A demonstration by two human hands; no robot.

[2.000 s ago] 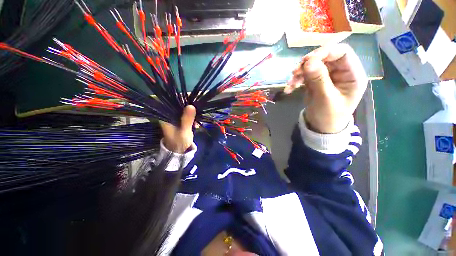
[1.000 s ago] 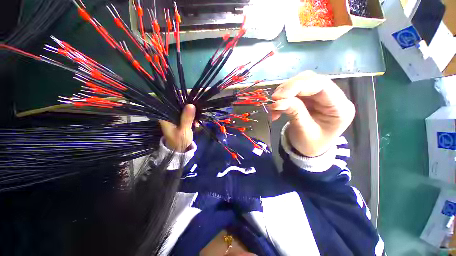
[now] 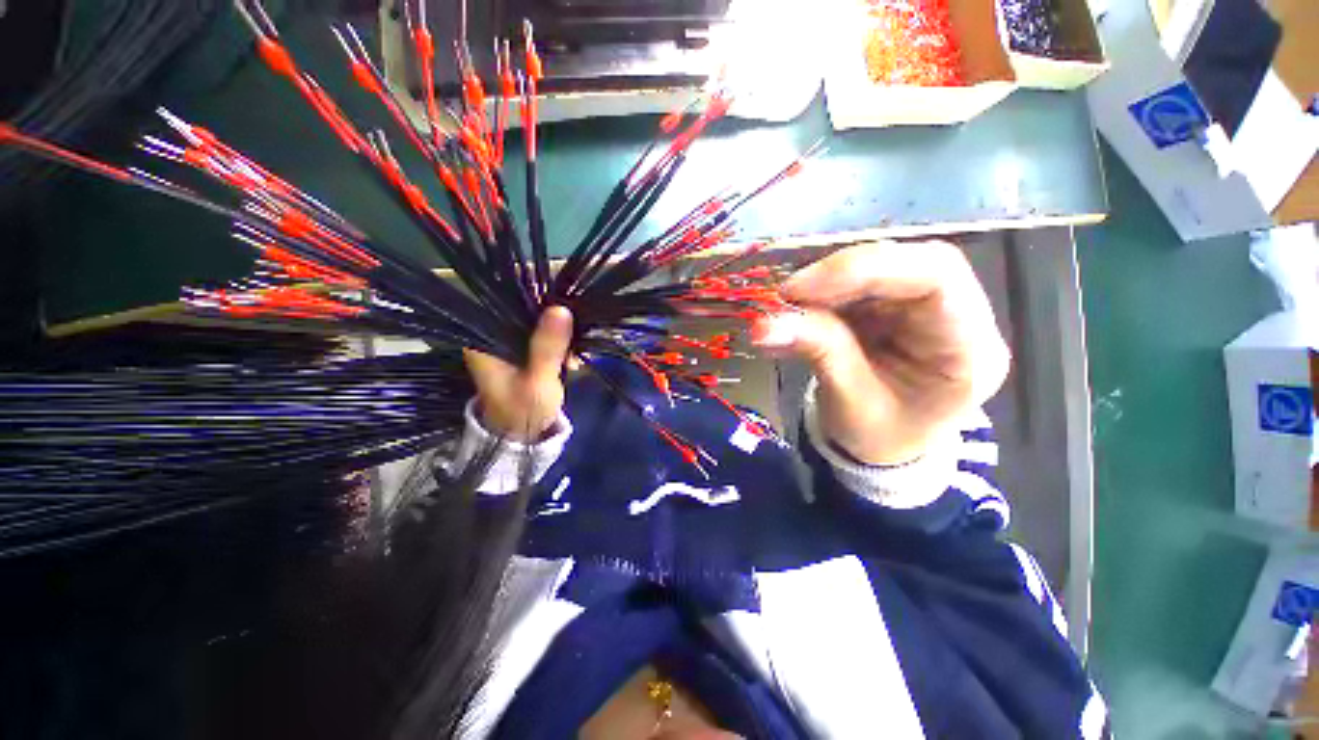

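Note:
My left hand (image 3: 524, 379) is closed round a thick bunch of black cables (image 3: 499, 275). Their ends fan out above and to both sides, with red cores, small red sleeves (image 3: 297, 223) and bright silvery tips. My right hand (image 3: 911, 347) is at the right side of the fan. Its thumb and forefinger are close together at the red cable ends (image 3: 745, 289) that point right. The fingertips hide what lies between them, so I cannot tell whether they grip a cable end or a small sleeve.
An open carton of red parts (image 3: 914, 44) and one of dark parts (image 3: 1034, 26) stand at the bench's back. A black machine (image 3: 579, 51) is behind the fan. More black cables (image 3: 188, 434) lie left. White cartons with blue logos (image 3: 1273, 419) are at right.
My right hand has come down and left from below the parts cartons to the right-hand cable ends. My left hand still holds the bunch, and the fan has shifted slightly.

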